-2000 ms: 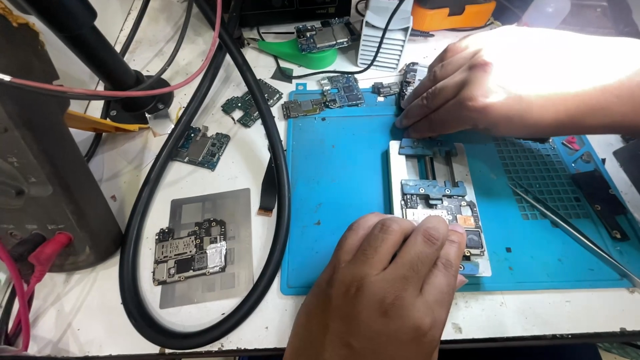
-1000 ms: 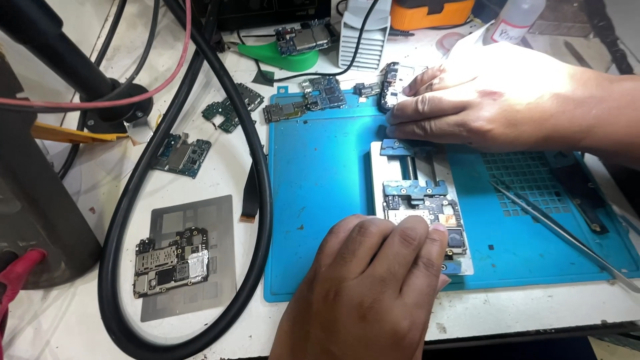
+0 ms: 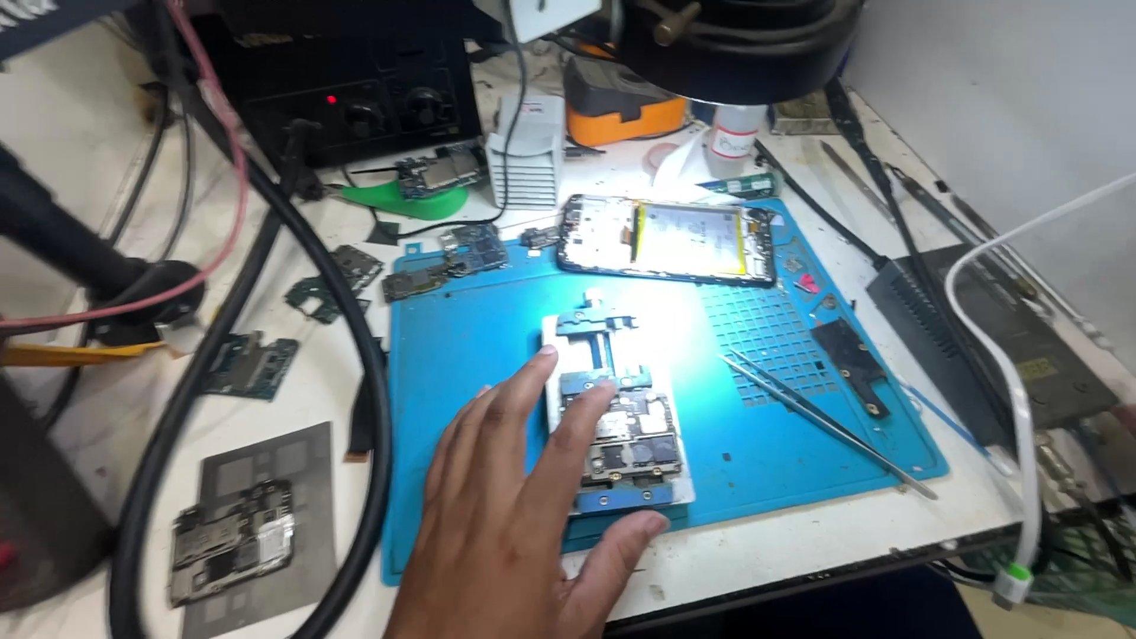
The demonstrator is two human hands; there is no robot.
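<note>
A metal circuit-board holder (image 3: 605,324) with blue clamping jaws lies on the blue silicone work mat (image 3: 470,355). A phone logic board (image 3: 655,417) is clamped between its lower jaws. My left hand (image 3: 524,497) is spread over the left side of the holder, fingertips at its frame and middle jaw, thumb by its lower end; whether they press on it I cannot tell. My right hand is out of view. Above the holder an opened phone with its battery (image 3: 688,238) lies across the mat's top edge. Steel tweezers (image 3: 825,422) rest at the right.
A thick black cable (image 3: 380,444) loops at the left, near a board (image 3: 232,532) on a metal stencil (image 3: 311,497). More boards (image 3: 253,366) lie around the mat. A black microscope head (image 3: 737,44) hangs overhead. A labelled bottle (image 3: 735,138) and an orange-black case (image 3: 621,111) stand behind.
My right hand has left the view. My left hand's fingers have spread out over the holder, where they were bunched at its lower end. The view has shifted, showing more of the bench's back and right.
</note>
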